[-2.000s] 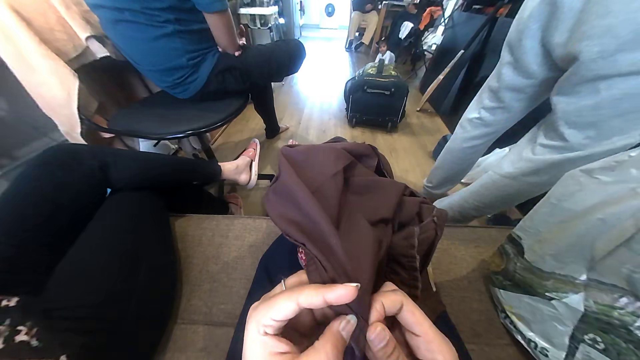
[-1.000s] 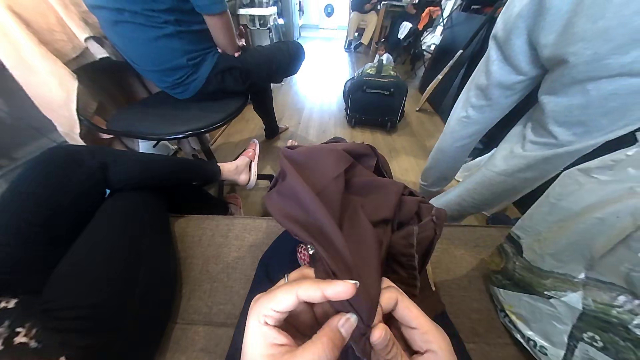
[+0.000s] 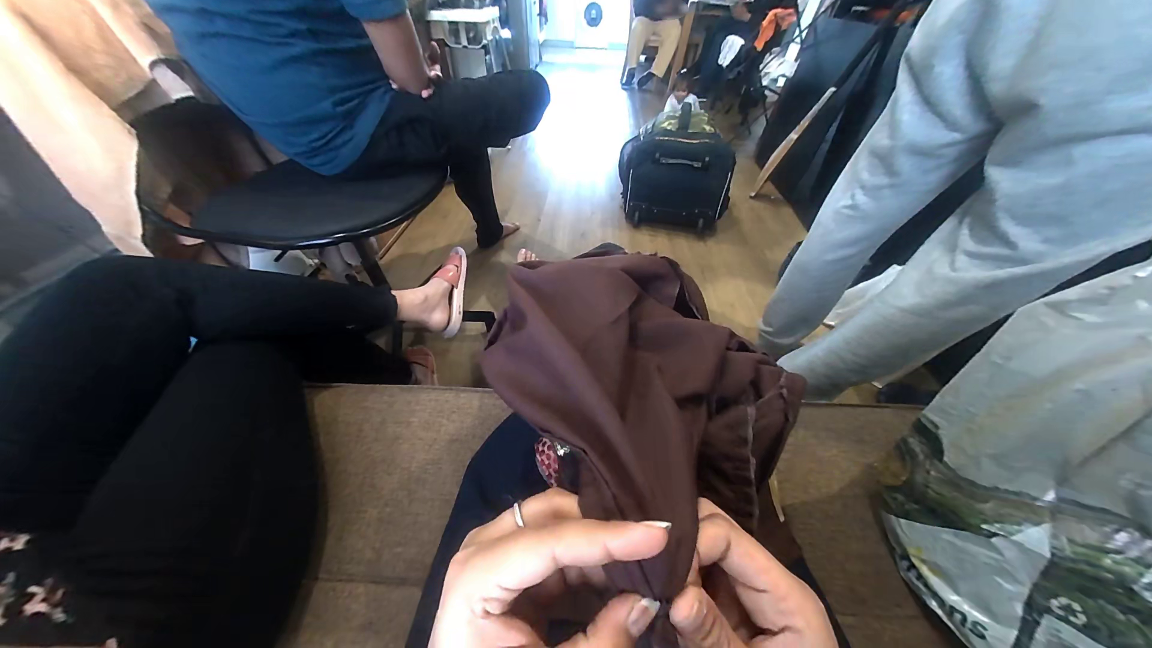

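Observation:
A dark brown cloth garment (image 3: pixel 621 369) lies bunched over my lap, with a pale seam line showing on its right side. My left hand (image 3: pixel 540 576), with a ring on one finger, pinches a gathered fold of the cloth between thumb and fingers. Close beside it, my right hand (image 3: pixel 751 580) grips the same fold from the other side. The thumb tips almost meet at the bottom. Beneath the cloth, a small red patterned item (image 3: pixel 547 461) peeks out at the left, over dark blue fabric.
I sit on a brown upholstered sofa (image 3: pixel 396 468). Black-clad legs (image 3: pixel 189 432) rest at left; a person in blue (image 3: pixel 288 81) sits on a black chair (image 3: pixel 315 207). Grey clothing (image 3: pixel 909 198) and a printed plastic bag (image 3: pixel 1035 468) are at right. A black suitcase (image 3: pixel 679 175) stands ahead.

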